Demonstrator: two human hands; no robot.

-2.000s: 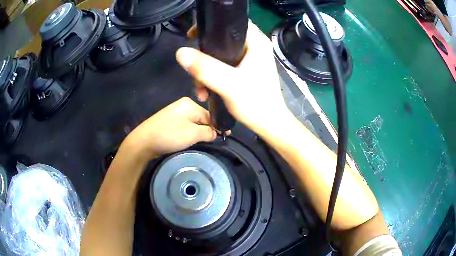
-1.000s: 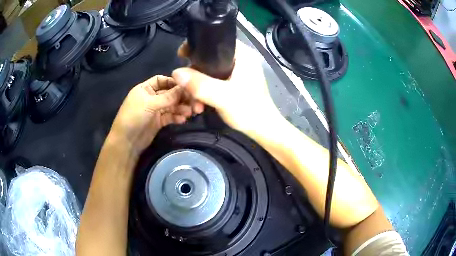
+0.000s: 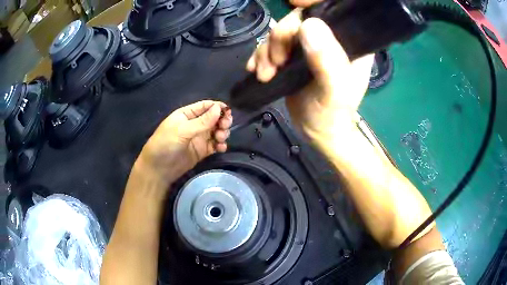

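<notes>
My right hand grips the black corded electric screwdriver, tilted with its nose pointing down-left. My left hand pinches a tiny dark screw in its fingertips, close to the screwdriver's nose. A loudspeaker driver lies face down below my hands, its silver magnet up. Its round black rim sits in the square black front panel, which has small bosses along its edge. The lower part of the panel is cut off by the picture's edge.
Several spare drivers stand at the upper left on the black mat. A crumpled clear plastic bag lies at lower left. The green table is at right, with a driver mostly hidden behind my right hand. The power cord loops over my right forearm.
The screwdriver has lifted off the panel and swung from upright to tilted, its cord now looping further right. My left hand has moved off the driver's rim and now shows a screw at its fingertips.
</notes>
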